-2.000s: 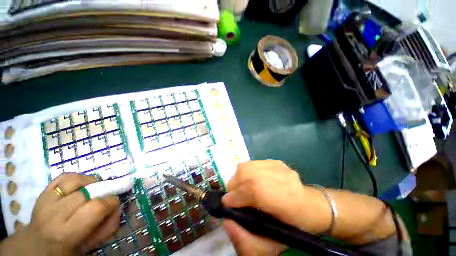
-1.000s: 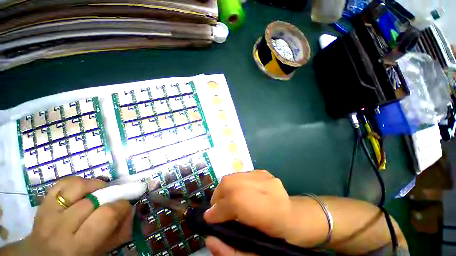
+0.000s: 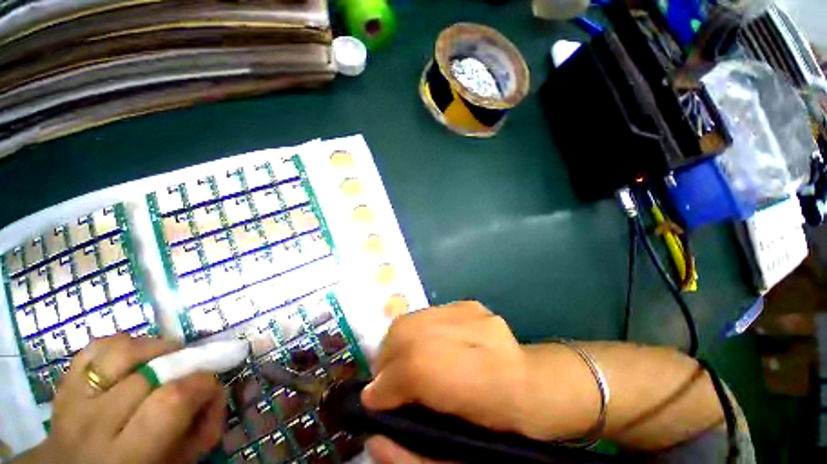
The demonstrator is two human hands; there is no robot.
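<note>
Green-edged circuit board panels (image 3: 240,217) lie on a white carrier (image 3: 374,245) with round tan holes. My right hand (image 3: 453,372) grips a black soldering iron (image 3: 435,430); its tip points left over the near right panel and is blurred. My left hand (image 3: 136,394) rests over the near panels, with a ring and a white finger cot (image 3: 199,360) with a green band; that fingertip is close to the iron's tip. A very thin strand shows at the left edge of the view; I cannot tell whether my left fingers hold it.
Stacked carriers (image 3: 172,54) stand at the back left beside a green roll (image 3: 365,23) and a white cap (image 3: 349,56). A solder spool (image 3: 474,77) stands behind the carrier. The black soldering station (image 3: 608,113), cables, yellow-handled tool (image 3: 673,249) and blue bin (image 3: 703,195) are at the right.
The carrier, panels and spool have shifted left in view. Both hands stay at the near panels; the iron's tip has moved left and nearer to me since the oldest frame.
</note>
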